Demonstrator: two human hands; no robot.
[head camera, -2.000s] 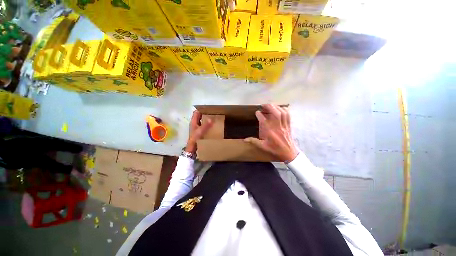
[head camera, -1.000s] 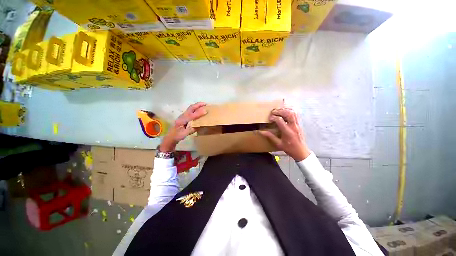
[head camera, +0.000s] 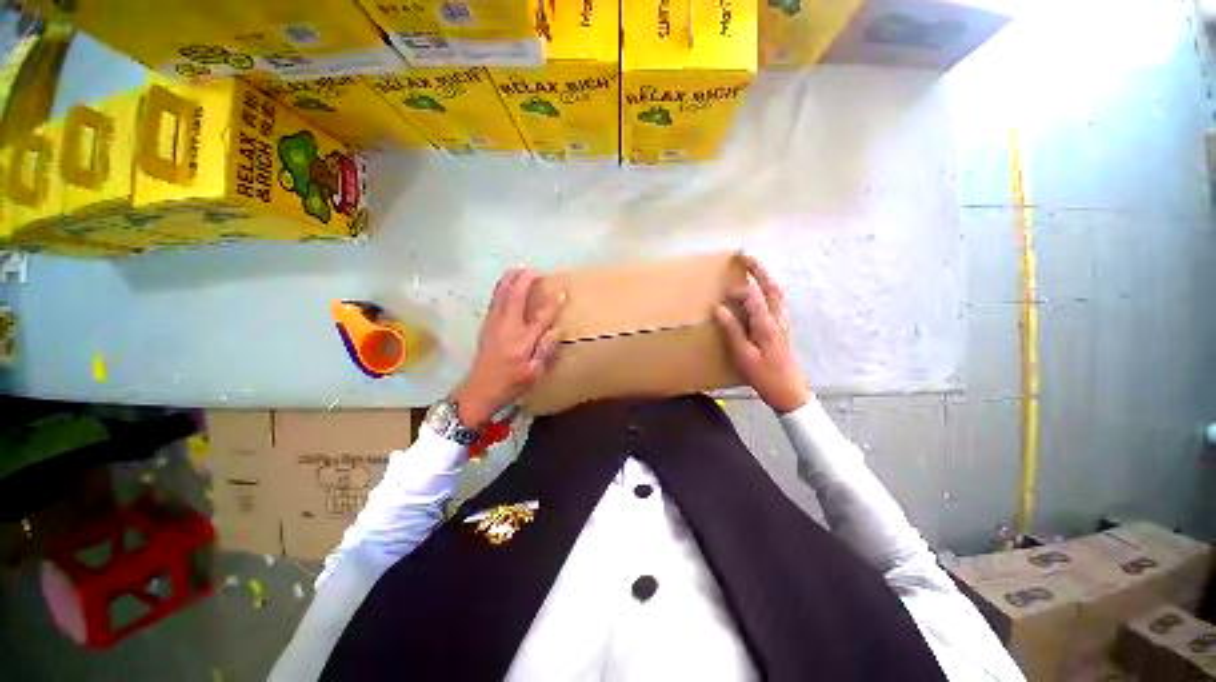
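A brown shipping carton (head camera: 640, 349) lies at the table's front edge, against my body. Its two long flaps are folded down and meet at a thin dark seam. My left hand (head camera: 514, 340) holds the carton's left end, fingers on the flaps. My right hand (head camera: 764, 336) holds its right end, fingers at the flap edges. No tape shows on the seam. The tape gun (head camera: 374, 342), orange and purple, lies on the table left of my left hand, touched by neither hand.
Yellow gift boxes (head camera: 300, 167) with handles stand at the left. More yellow boxes (head camera: 674, 113) are stacked along the back. Flattened cartons (head camera: 314, 473) and a red stool (head camera: 134, 566) are below the table at left. Finished cartons (head camera: 1080, 586) stand on the floor at lower right.
The carton was open two seconds ago. Its long flaps have come down over the opening and the gap has narrowed to a seam. Both hands have stayed at its ends.
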